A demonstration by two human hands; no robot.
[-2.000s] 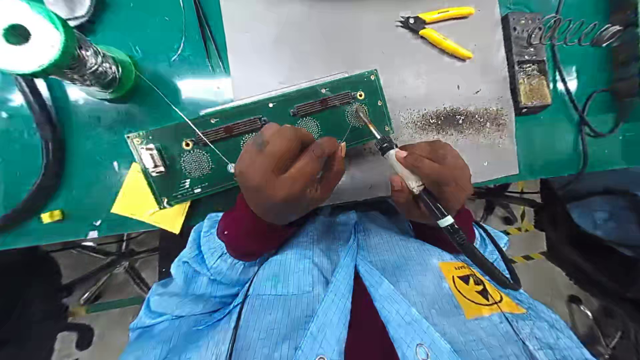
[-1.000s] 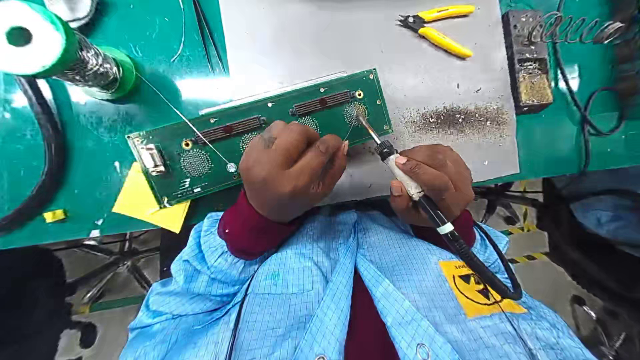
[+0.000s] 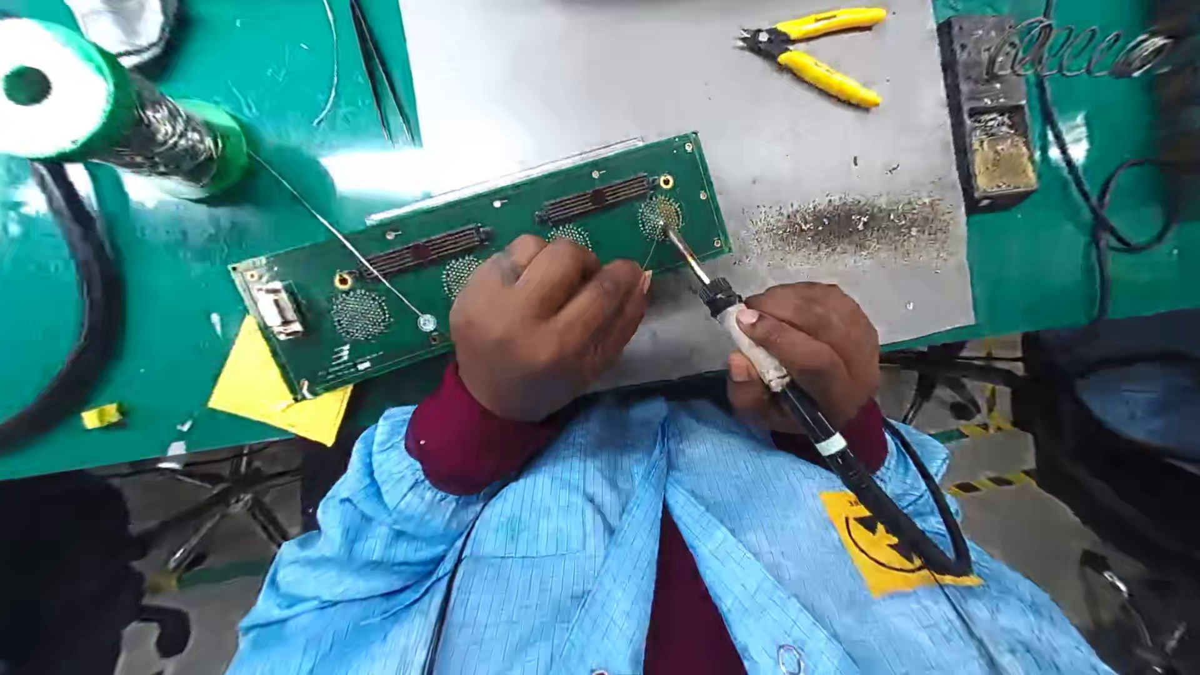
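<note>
A long green printed circuit board (image 3: 516,225) lies slightly tilted across the mat, with two dark slotted connectors and several round clusters of solder points. In my right hand (image 3: 816,352) is a soldering iron (image 3: 755,349), its tip at the rightmost round cluster (image 3: 660,217). My left hand (image 3: 548,323) rests over the board's lower edge, fingertips closed on a thin wire (image 3: 651,253) that rises to that same cluster. Solder wire (image 3: 328,225) runs from a spool (image 3: 112,112) at the upper left toward my left hand, with a small round blob on the board near it.
Yellow-handled flush cutters (image 3: 816,56) lie on the grey mat (image 3: 562,75). Dark specks of debris (image 3: 853,225) cover part of it. A soldering-iron stand tray (image 3: 989,112) stands at the right. Tweezers (image 3: 382,70) lie at the top left; a yellow sheet (image 3: 281,384) sits under the board's left end.
</note>
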